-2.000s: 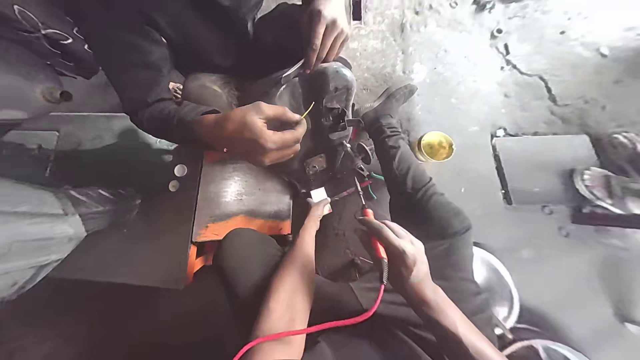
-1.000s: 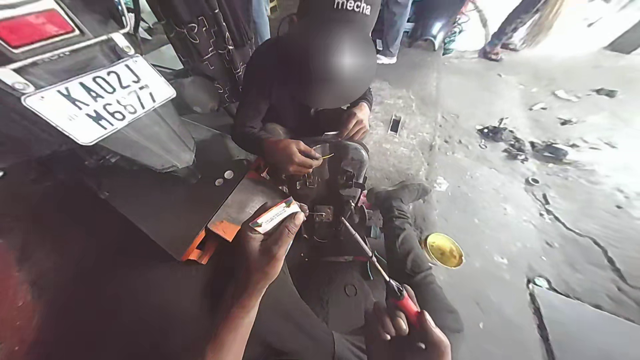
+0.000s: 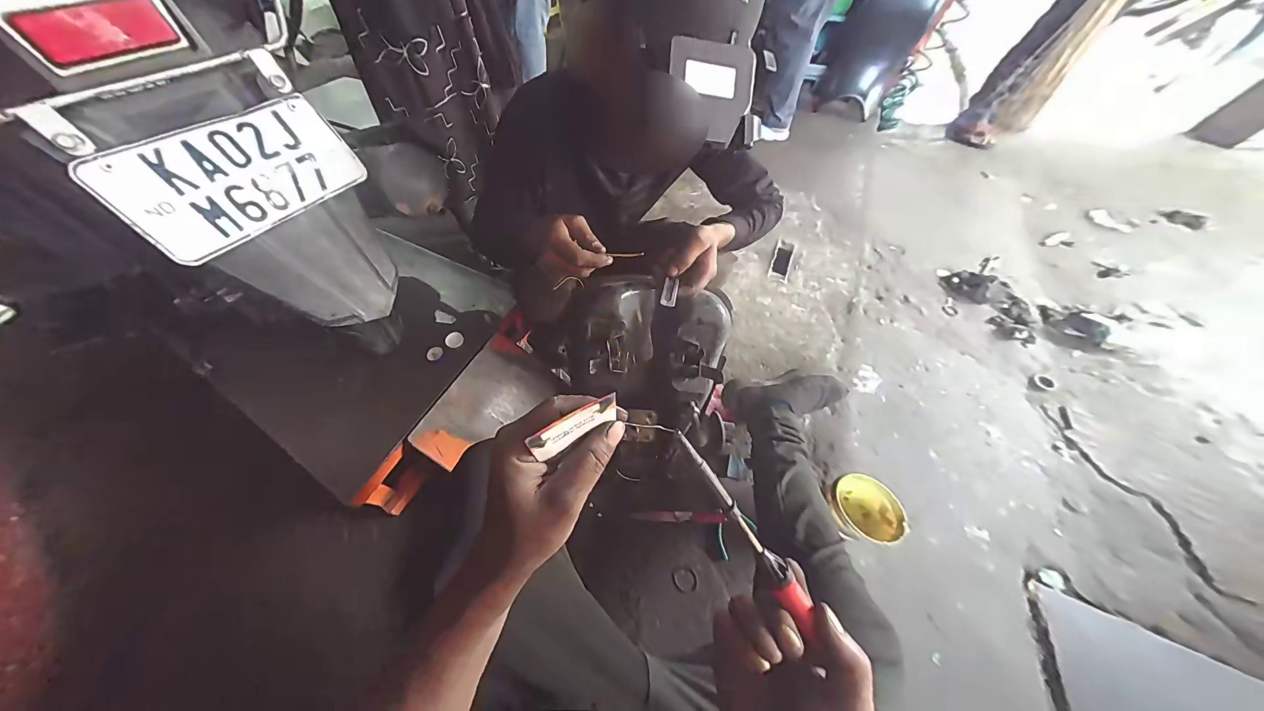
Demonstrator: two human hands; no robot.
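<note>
My left hand (image 3: 553, 474) holds a small white and orange packet (image 3: 573, 429) that bears print; a thin wire (image 3: 647, 427) sticks out from its right end. In my right hand (image 3: 785, 642) is the red handle of a soldering iron (image 3: 726, 499), its tip up and left, at or very near the wire's end. Behind and below the tip lies a dark plastic vehicle housing (image 3: 617, 331) with fittings and leads. Across it, a co-worker's hands (image 3: 632, 252) hold a thin yellow wire and a small pale piece.
A two-wheeler's tail with a number plate (image 3: 222, 178) juts in at upper left, above a dark platform with an orange edge (image 3: 380, 479). A yellow round container (image 3: 869, 509) stands right of the co-worker's outstretched leg (image 3: 805, 484). A phone-like object (image 3: 782, 260) and debris (image 3: 1027, 306) lie on the floor.
The view has tilted up. My left hand has lifted the packet off the housing area, and the iron's tip has come to the wire at the packet.
</note>
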